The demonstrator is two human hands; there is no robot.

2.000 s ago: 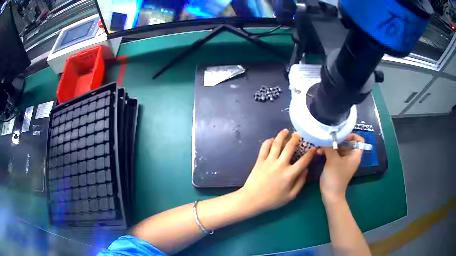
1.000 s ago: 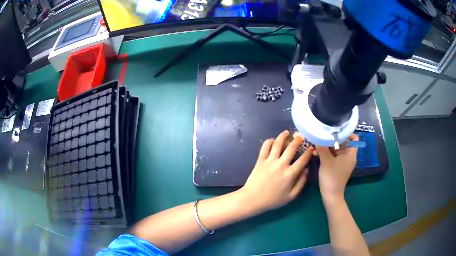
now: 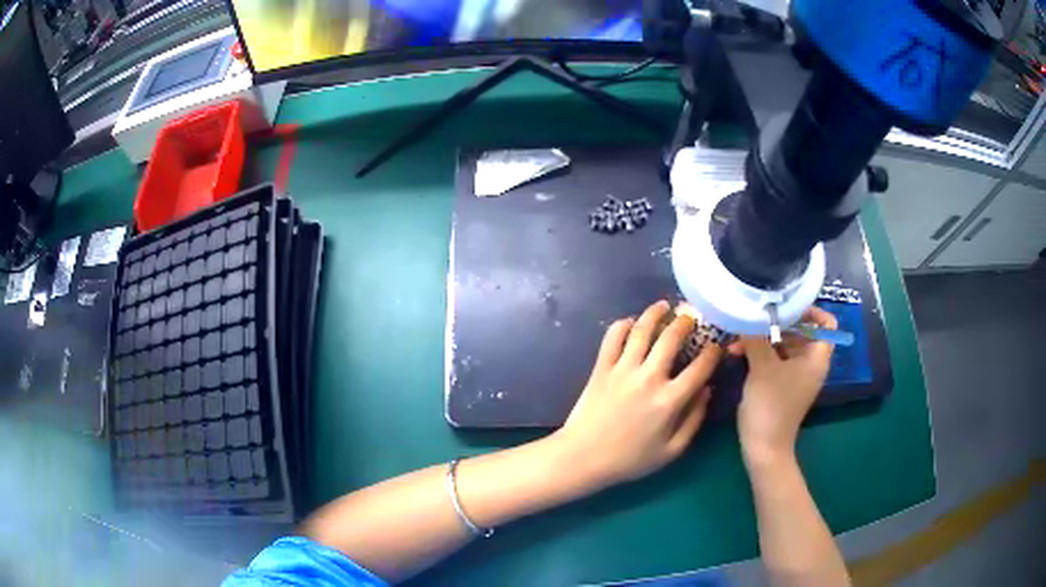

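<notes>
Small dark parts (image 3: 702,339) lie in a cluster on the black base (image 3: 516,321), under the front edge of the white ring light (image 3: 700,287). My left hand (image 3: 637,396) rests flat with its fingertips around these parts; whether it grips one cannot be told. My right hand (image 3: 782,378) holds a thin pen-style tool (image 3: 828,335), its pale-blue end pointing right. The tool's tip is hidden under the ring light and fingers. The microscope barrel (image 3: 797,184) with a blue cover stands above my right hand.
A loose pile of dark parts (image 3: 621,214) and a whitish wedge (image 3: 518,170) lie on the base. A blue pad (image 3: 847,358) is at its right, with a row of parts (image 3: 840,295) above. Black trays (image 3: 195,355) and a red bin (image 3: 193,166) stand left. The monitor (image 3: 459,25) is behind.
My right hand and the tool shifted slightly left, then back right. My left hand has stayed nearly still at the parts. The monitor's picture has changed.
</notes>
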